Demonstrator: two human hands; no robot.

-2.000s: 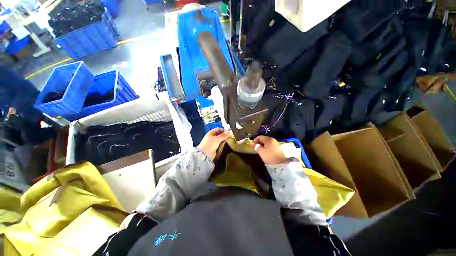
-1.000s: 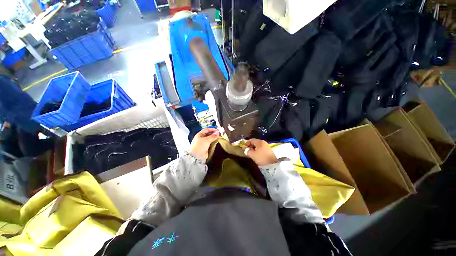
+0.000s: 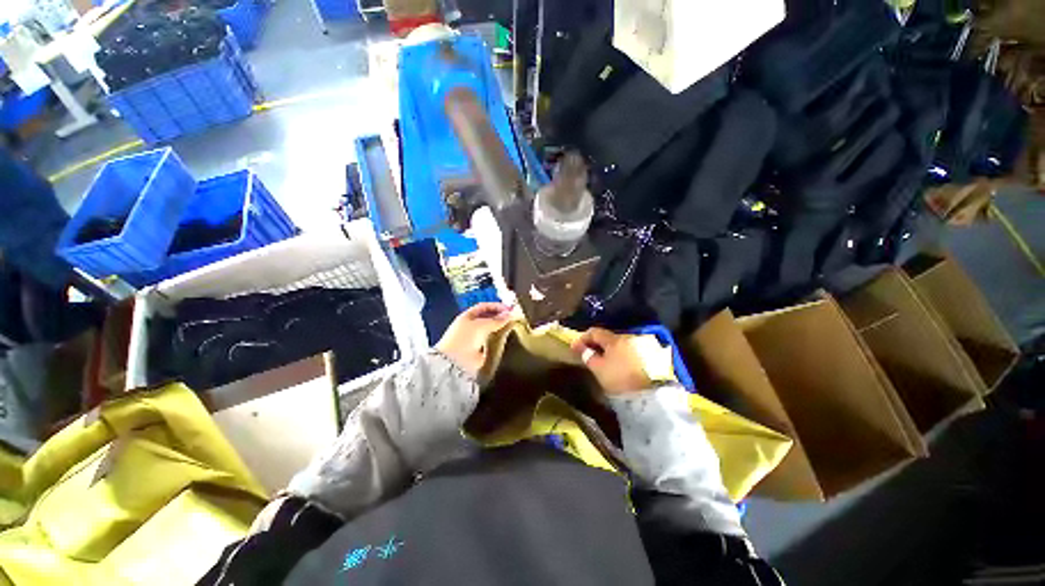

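Observation:
A yellow bag with a dark brown inside lies in front of my body, its mouth held up under the press head. My left hand pinches the rim left of the head. My right hand pinches the rim to the right, just below the head. The rim between my hands runs at the lower edge of the head. No fastener can be made out. The press has a blue body and a thick dark arm, with a greyish cup on the head.
A yellow bag stack lies at left beside a pale board. A white crate holds black pieces. Open cardboard cartons stand at right. A blue bin shows behind my right hand. Black bags fill the back right.
Both hands still hold the rim under the head. The bag mouth now gapes wider, with more of its brown inside showing. The camera view has shifted slightly.

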